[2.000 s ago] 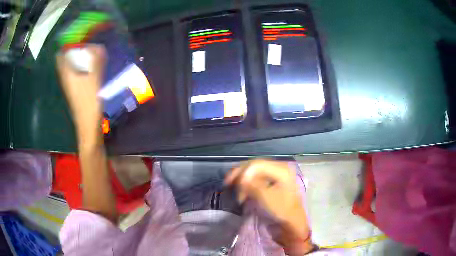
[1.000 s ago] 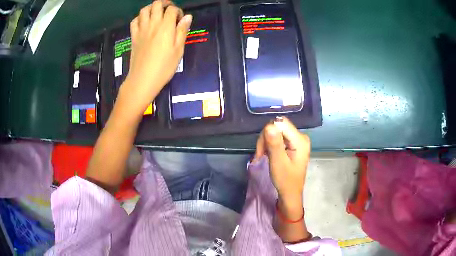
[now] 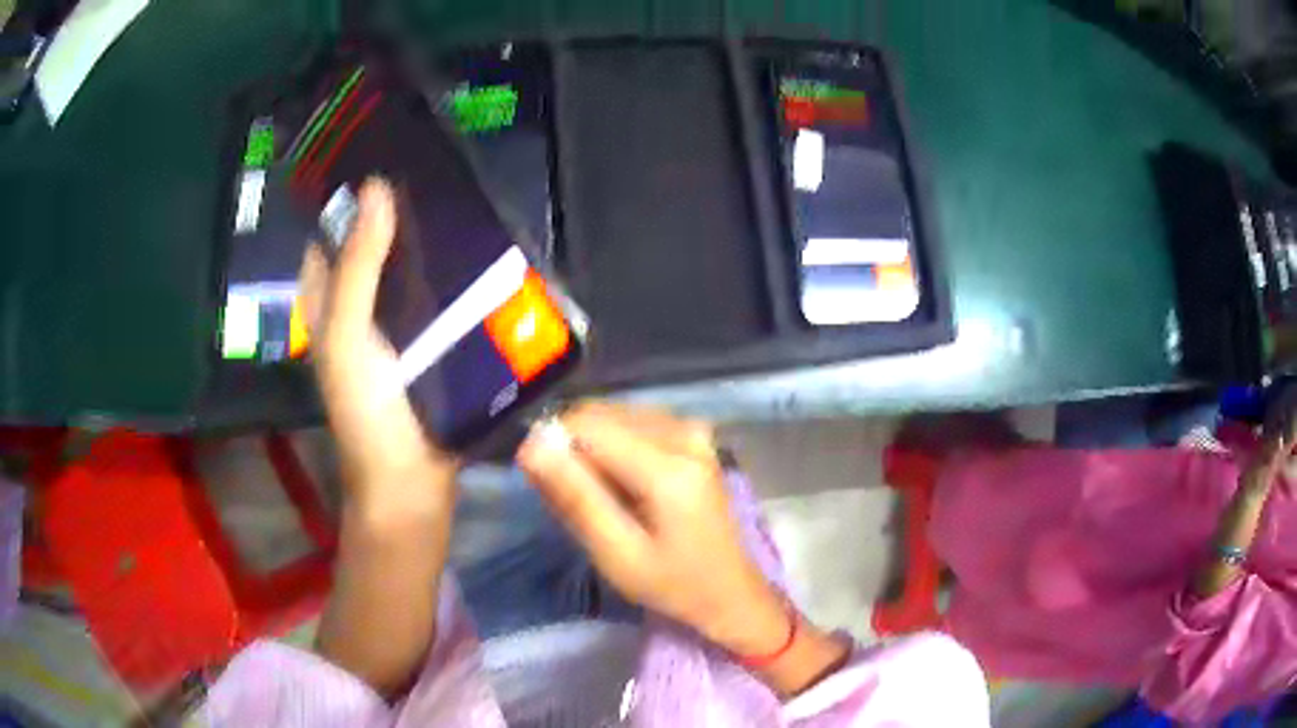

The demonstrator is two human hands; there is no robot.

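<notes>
My left hand (image 3: 356, 356) holds a smartphone (image 3: 441, 270) tilted above the tray, its lit screen showing red and green lines, a white band and an orange block. My right hand (image 3: 640, 498) pinches a small whitish plug (image 3: 552, 432) close to the phone's bottom edge; whether it is inserted cannot be told. The black tray (image 3: 662, 213) holds a phone (image 3: 854, 199) in its right slot and two partly covered phones at the left, one at the far left (image 3: 249, 270) and one beside it (image 3: 501, 128). The slot second from the right is empty.
Green bench around the tray (image 3: 1053, 270). A dark stack (image 3: 1202, 270) stands at the right. A pale paper sheet (image 3: 88, 50) lies top left. Red stools (image 3: 135, 555) are below the bench edge. A person in a pink coat (image 3: 1081, 555) sits at the right.
The phone from the slot second from the right is now lifted in my left hand. My right hand has moved left with the plug to its bottom edge. The view has shifted, showing the dark stack.
</notes>
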